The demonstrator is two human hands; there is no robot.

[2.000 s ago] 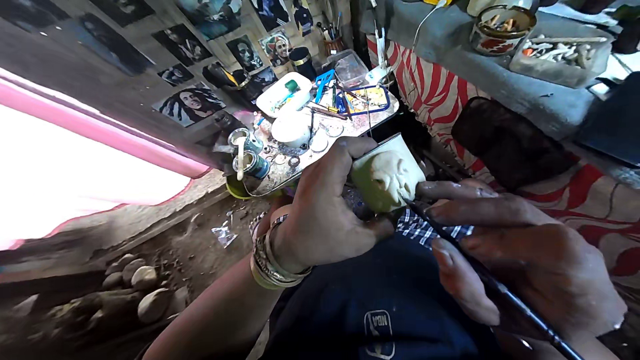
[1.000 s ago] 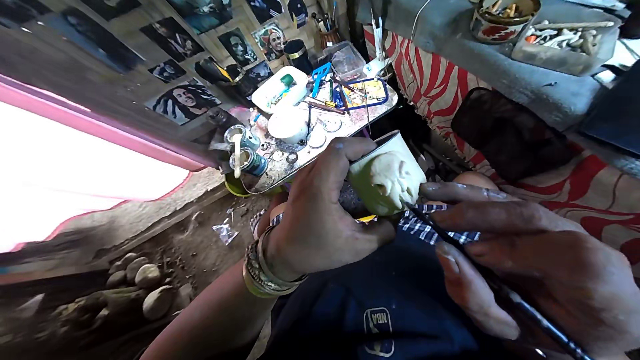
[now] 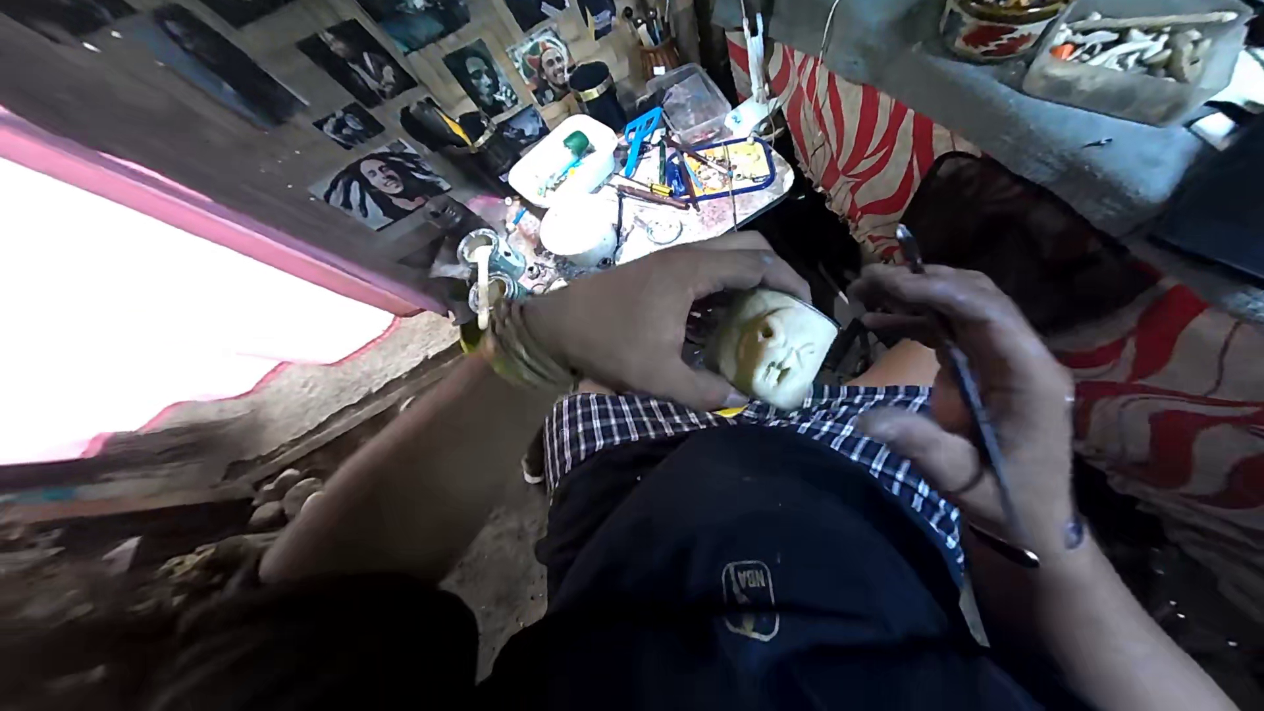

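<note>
My left hand (image 3: 657, 321), with bracelets at its wrist, is shut around a tin or jar bearing a pale modelled face (image 3: 778, 346), held above my lap. The face has hollows and ridges in its soft-looking surface. To the right, apart from it, my right hand (image 3: 978, 395) grips a thin dark modelling tool (image 3: 973, 400), one end pointing up past the fingers and the other down by the wrist. Part of the container is hidden behind my left fingers.
A small worktable (image 3: 681, 225) ahead holds a white tub (image 3: 563, 163), a round white container (image 3: 580, 227), pens and tools. Glass jars (image 3: 491, 255) stand at its left. On the grey ledge at upper right sit a plastic box of pale pieces (image 3: 1136, 69) and a tin (image 3: 1002, 28).
My right hand has moved right, and the tool has come off the modelled piece. The face has been turned in my left hand, showing a different side.
</note>
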